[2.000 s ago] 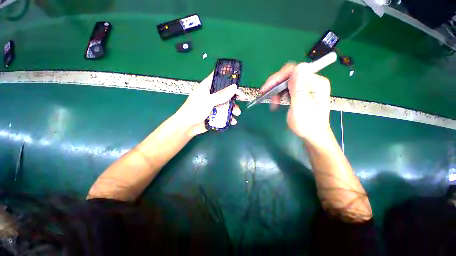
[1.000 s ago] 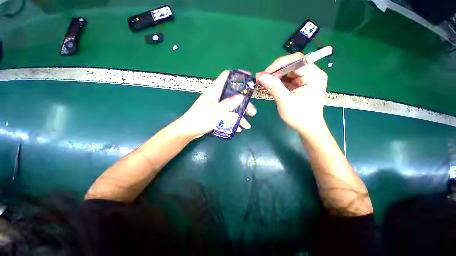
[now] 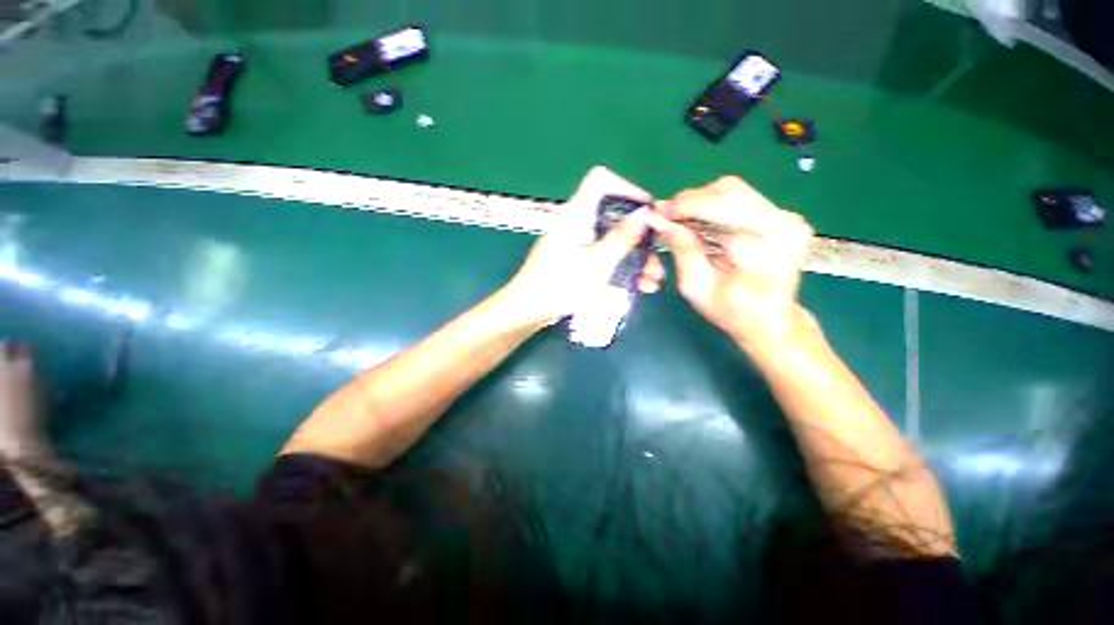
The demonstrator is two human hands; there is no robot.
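My left hand (image 3: 572, 259) grips a black handset housing (image 3: 628, 266), held tilted over the near edge of the metal rail, its pale label end toward me. My right hand (image 3: 745, 250) meets the housing's far end with thumb and fingertips. The tweezers (image 3: 710, 230) show only as a dim, blurred line within my right hand; their tip is hidden. The fingers hide much of the housing's upper part, and any small part between the fingertips cannot be made out.
More black housings lie on the green belt (image 3: 550, 122), at back left (image 3: 379, 55), back right (image 3: 733, 95) and far right (image 3: 1069, 209). Small round modules (image 3: 795, 130) and white specks (image 3: 805, 164) lie beside some. Another person's hand (image 3: 17, 397) shows at the left edge.
My left hand and the housing have shifted right, and my right fingertips now meet the housing. The tweezers' pale end no longer shows. A housing at far right and another person's hand have appeared.
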